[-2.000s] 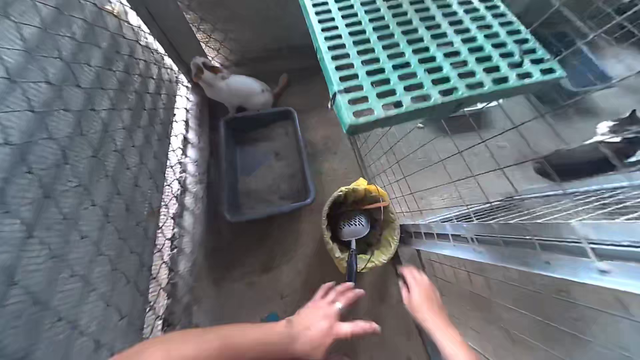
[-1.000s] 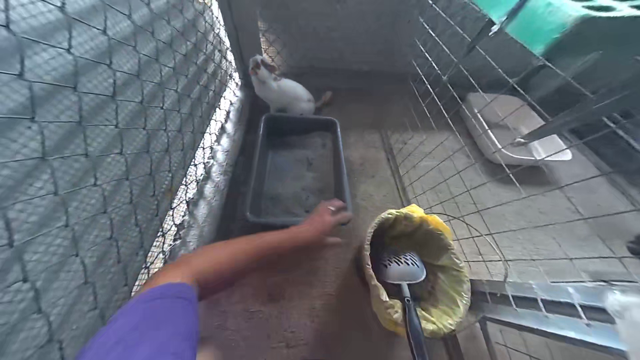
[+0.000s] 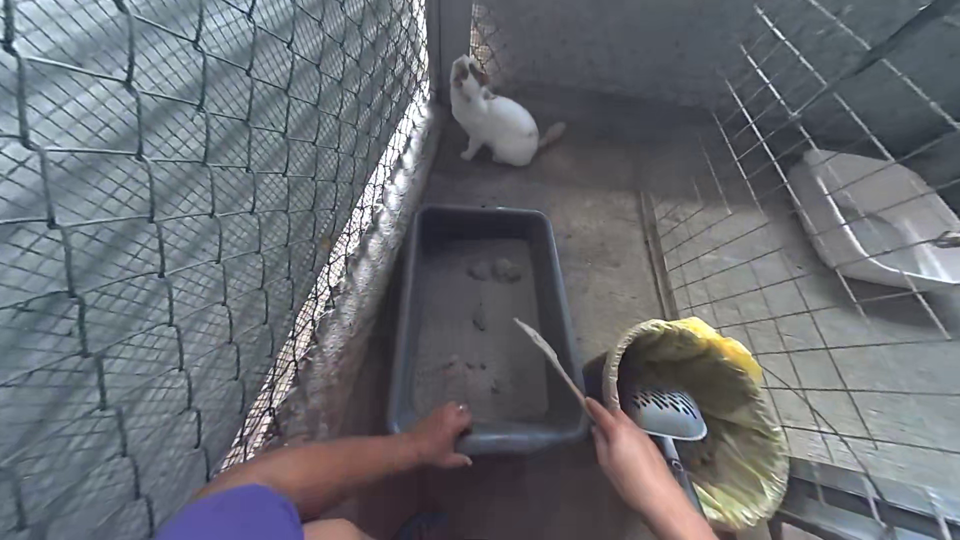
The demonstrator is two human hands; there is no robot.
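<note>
My left hand (image 3: pixel 441 437) rests on the near rim of a grey plastic litter tray (image 3: pixel 559 300), its fingers over the edge. The tray holds grey litter (image 3: pixel 480 330) with several clumps. In my right hand (image 3: pixel 619 450) is a thin, pale, flat strip (image 3: pixel 551 356), its tip over the tray's right side. Right of it stands a bucket (image 3: pixel 739 427) lined with a yellow bag. A slotted metal litter scoop (image 3: pixel 670 414) lies in the bucket, its dark handle leaning over the near edge, partly behind my right forearm.
A white cat (image 3: pixel 506 127) with darker markings sits on the floor beyond the tray, its head raised. Chain-link fencing (image 3: pixel 150 225) and a rough ledge (image 3: pixel 360 300) run along the left. On the right is a wire mesh panel (image 3: pixel 817 300), with a white tray (image 3: pixel 870 217) behind it.
My left hand now holds the tray's near rim; a second ago it was by the near right corner. My right hand has come into view with a pale strip. The view has shifted towards the tray.
</note>
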